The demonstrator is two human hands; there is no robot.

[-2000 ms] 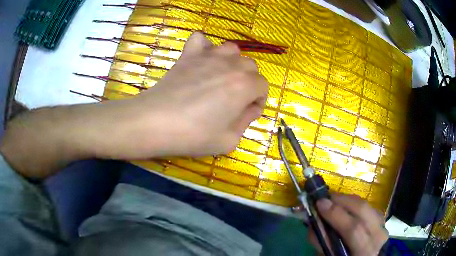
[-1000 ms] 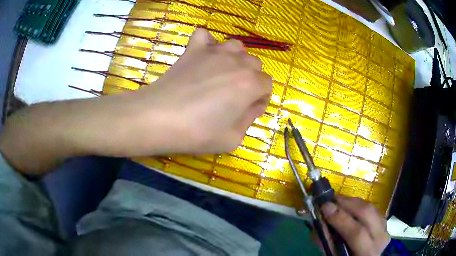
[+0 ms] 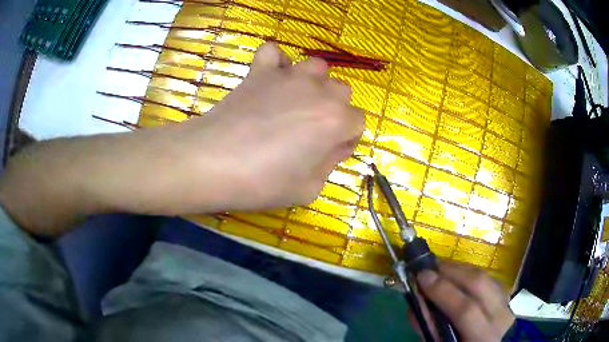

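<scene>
The amber-yellow circuit panel (image 3: 461,120) lies in front of me. My left hand (image 3: 294,127) rests over its middle, fingers pinched on a thin lead wire (image 3: 359,157) whose end shows past the fingers. My right hand (image 3: 461,300) holds the soldering iron (image 3: 394,200) like a pen, its tip at or very near the wire end. The curved solder feed tube (image 3: 379,224) runs beside the iron and ends near its tip. A bundle of dark red lead wires (image 3: 350,60) lies on the panel beyond my left hand. My left fingertips are partly hidden.
Soldered leads (image 3: 120,95) stick out past the panel's left edge over a white surface (image 3: 60,100). Green circuit boards (image 3: 59,28) lie at upper left. A round roll (image 3: 551,40) is at upper right. A black box (image 3: 564,214) with cables stands along the right edge.
The iron and feed tube first shifted slightly right and away from the wire, then came back left to the wire end. My left hand stays in nearly the same place.
</scene>
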